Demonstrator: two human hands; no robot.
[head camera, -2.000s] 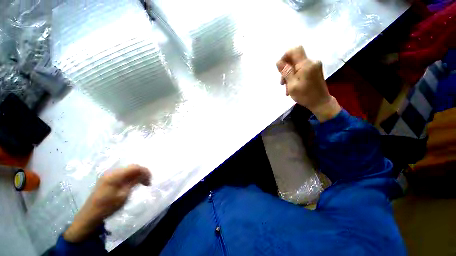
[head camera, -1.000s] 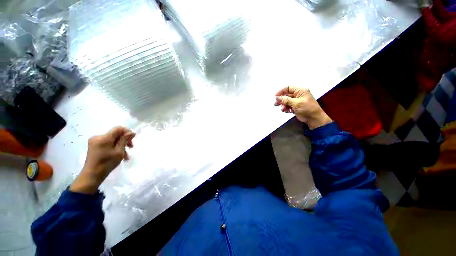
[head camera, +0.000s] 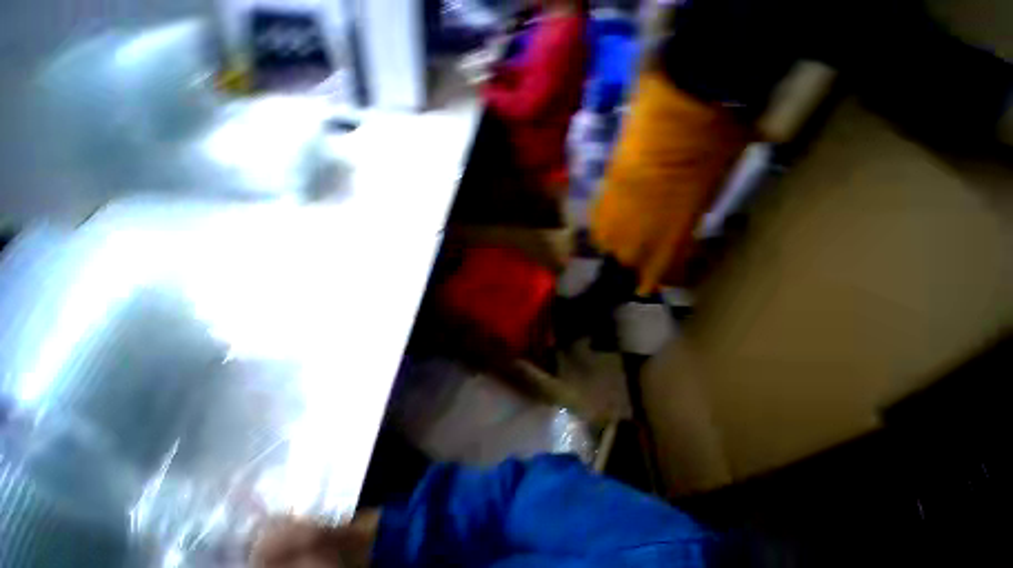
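The view is strongly blurred. My right hand (head camera: 309, 544) is at the bottom edge, partly cut off, over the near side of the white bench (head camera: 355, 266). Its fingers are too blurred to read, and I cannot tell if it holds anything. Shiny clear film (head camera: 183, 499) lies beside it to the left. Clear stacked trays (head camera: 133, 377) show as a blurred grey-green mass at the left. My left hand is out of the picture.
A white-and-black box (head camera: 291, 44) stands at the bench's far end. Beyond it is a person in red (head camera: 544, 72). A red seat-like object (head camera: 497, 294) is beside the bench. An orange garment (head camera: 667, 178) and large brown cardboard (head camera: 855, 288) are at the right.
The camera has swung to the right, so the bench now lies at the left. My left hand has left the picture, and my right hand now shows at the bottom edge.
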